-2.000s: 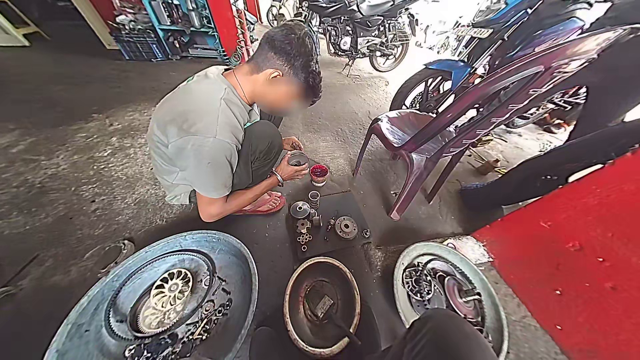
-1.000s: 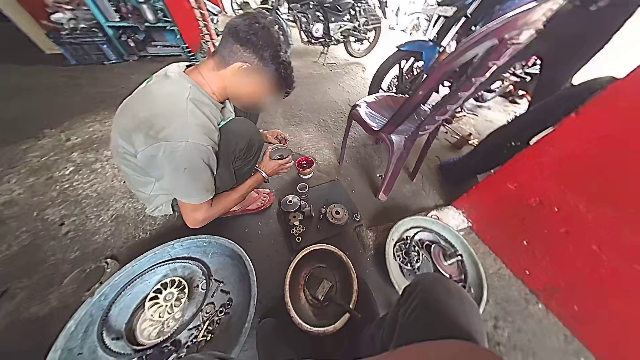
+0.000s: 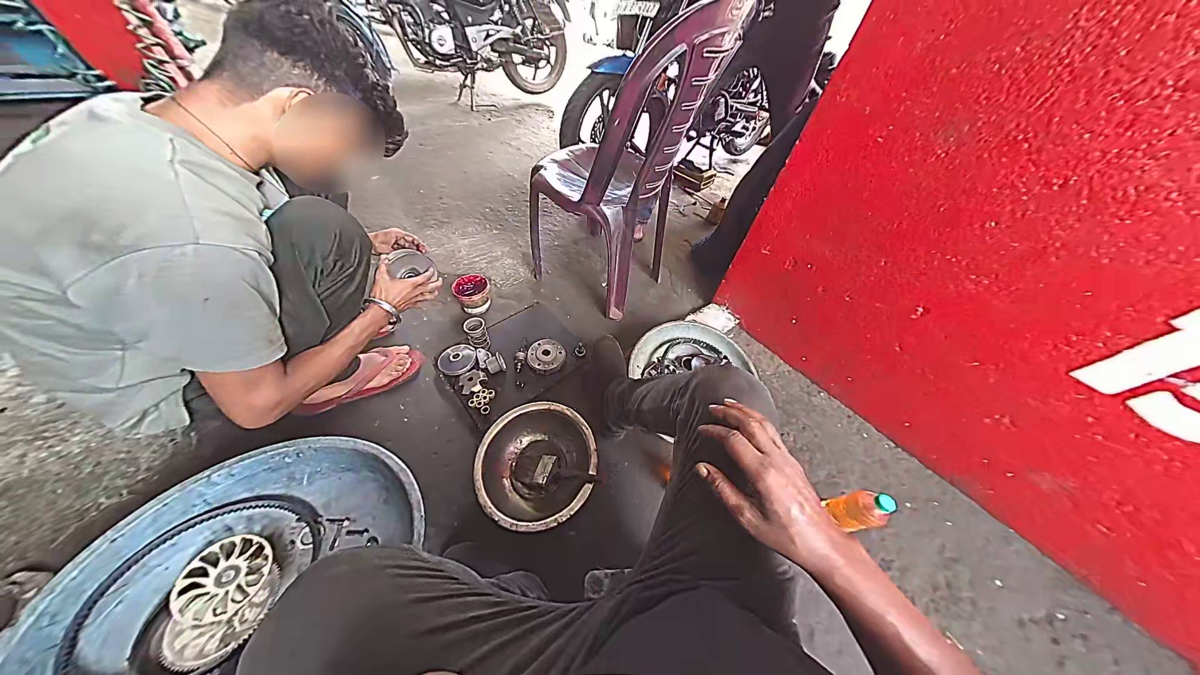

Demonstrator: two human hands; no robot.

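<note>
My right hand point(image 3: 755, 473) rests on my right knee, fingers spread, holding nothing. My left hand is out of view. Between my legs and the parts mat sits a round metal bowl point(image 3: 591, 450) with a dark block and a brush-like tool inside. Beyond it, a dark mat point(image 3: 525, 328) bears a toothed round metal part point(image 3: 546, 356), a coil spring point(image 3: 475, 331), a round metal disc point(image 3: 457, 360) and several small rings point(image 3: 482, 399). At the left, a large blue-grey basin point(image 3: 375, 469) holds a finned fan wheel point(image 3: 222, 578) and a toothed belt point(image 3: 103, 572).
A co-worker squats at the left, holding a round metal part point(image 3: 411, 265) near a tub of red grease point(image 3: 471, 288). A second basin point(image 3: 689, 333) stands beyond my right knee. A plastic chair point(image 3: 609, 178), motorcycles point(image 3: 469, 37), a red wall point(image 3: 975, 234) and an orange bottle point(image 3: 858, 510) are also around.
The view has shifted, and my right hand now shows on my knee. My right leg now covers part of the right basin. The co-worker still holds the round part.
</note>
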